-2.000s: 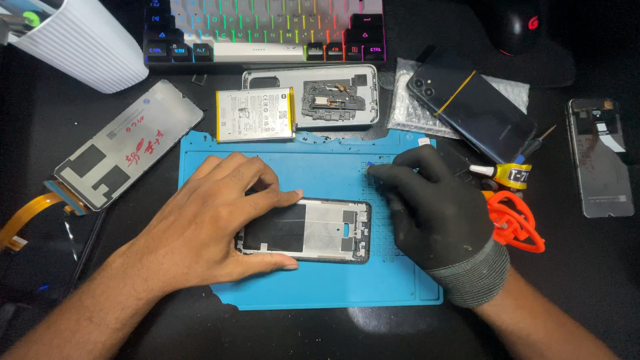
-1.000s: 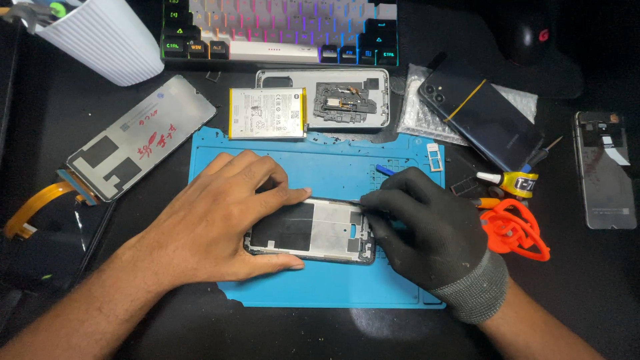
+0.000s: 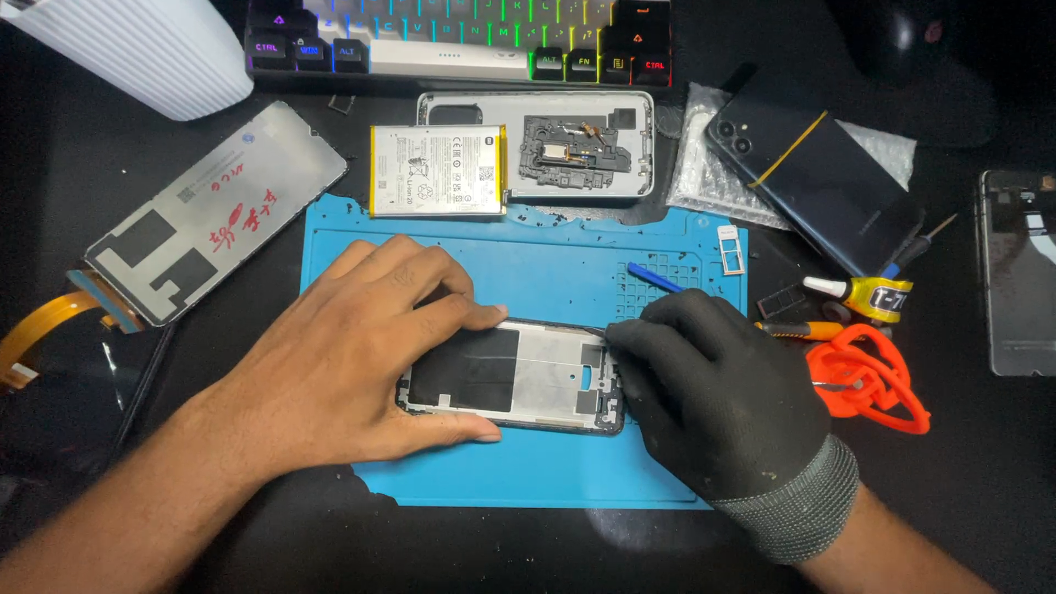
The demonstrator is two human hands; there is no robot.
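A phone's mid-frame (image 3: 544,371), with a silver plate and a black patch, lies on the blue silicone repair mat (image 3: 528,470). My left hand (image 3: 388,355) is bare and grips its left part, index finger on the far edge and thumb on the near edge. At the frame's right end is my right hand (image 3: 709,371) in a black glove, fingertips bent against the far right corner. Whether those fingers hold something small is hidden. A blue plastic pry tool (image 3: 653,277) lies on the mat just beyond the glove, its near end covered.
Beyond the mat are a phone battery (image 3: 437,171), a back cover (image 3: 635,177) with black parts and a keyboard (image 3: 462,54). A display panel (image 3: 289,157) lies at left. At right are a dark phone (image 3: 825,190), a SIM tray (image 3: 731,250), a glue tube (image 3: 879,299) and an orange-red coiled item (image 3: 891,388).
My right hand has come from the mat's gridded area, near the blue tool, to the mid-frame's far right corner. My left hand keeps its grip on the frame.
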